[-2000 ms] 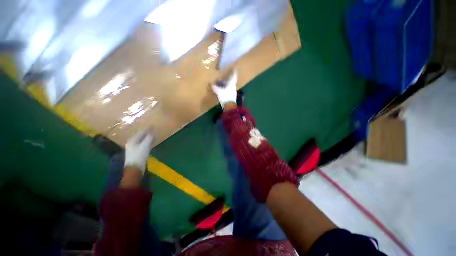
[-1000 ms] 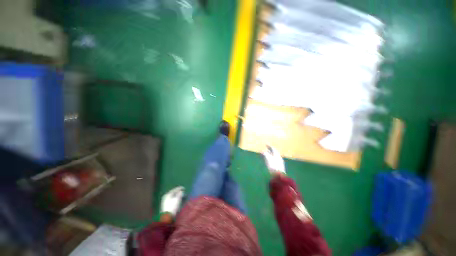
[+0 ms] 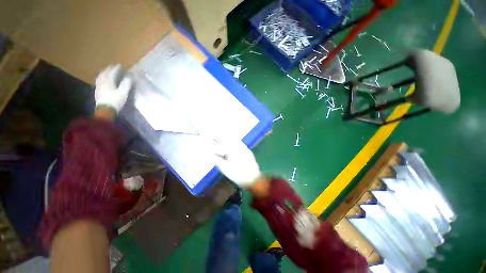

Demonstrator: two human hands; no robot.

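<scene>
Silver sheet-metal parts lie in a blue-rimmed tray in front of me, with strong glare on them. My left hand, in a white glove, is at the tray's upper left end beside the metal, thumb and fingers apart. My right hand, also gloved, is blurred over the tray's lower right side at the metal; its fingertips are lost in the glare, so a hold cannot be made out. Overlapping rows of silver parts with zigzag ends lie on a cardboard-covered pallet at lower right.
Blue bins of thin offcuts stand at the top, with loose offcuts scattered on the green floor. A pale-seated stool stands at upper right near a red pole. Brown board lies beyond the tray. My leg is below.
The view has swung from the pallet to the tray, and the pallet now shows at lower right. Both hands have moved to the metal in the tray.
</scene>
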